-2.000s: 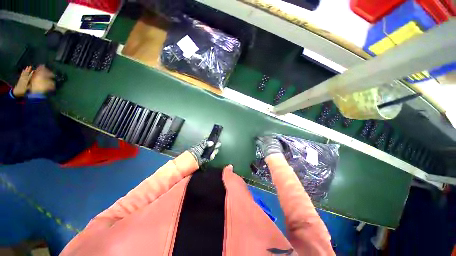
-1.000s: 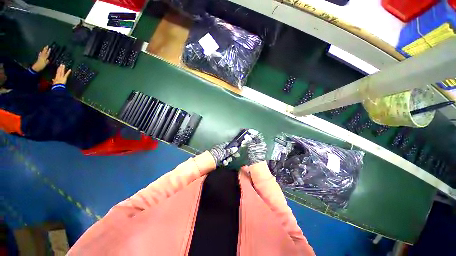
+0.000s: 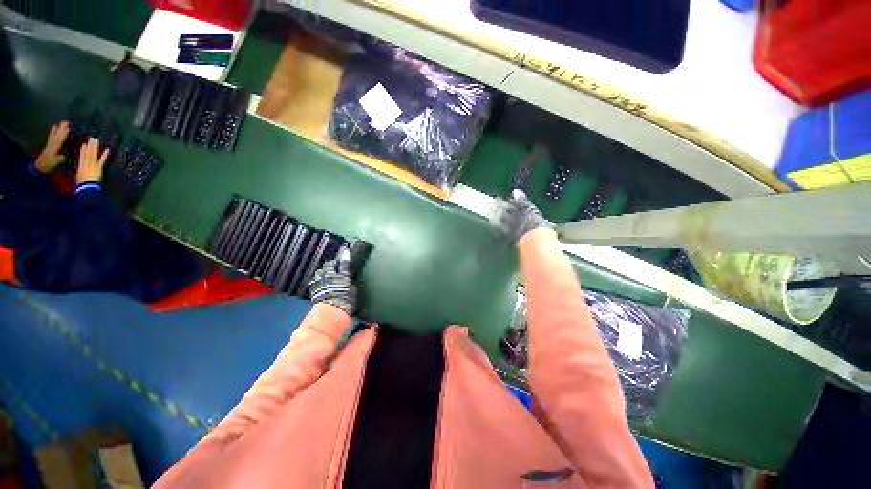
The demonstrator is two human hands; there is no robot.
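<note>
Slim black housings (image 3: 277, 241) lie side by side in a row on the green bench, left of centre. My left hand (image 3: 334, 283), in a striped grey knit glove, is at the right end of the row with its fingers closed on the last black housing (image 3: 359, 256). My gloved right hand (image 3: 520, 218) is blurred over the pale edge strip. A dark dotted unit (image 3: 525, 170) is just beyond its fingertips; whether the hand grips it cannot be told. The open parts bag (image 3: 638, 346) lies partly behind my right forearm.
A second bag (image 3: 411, 115) rests on brown cardboard (image 3: 298, 81) beyond the strip. A slanted post (image 3: 707, 222) and translucent cup (image 3: 772, 285) stand at right, under a white shelf (image 3: 583, 43). A neighbour's hands (image 3: 88, 160) are at far left by black units (image 3: 191, 107).
My hands were together on a black housing. My left hand has moved left to the row's end; my right hand has moved up and away to the edge strip. The view has shifted.
</note>
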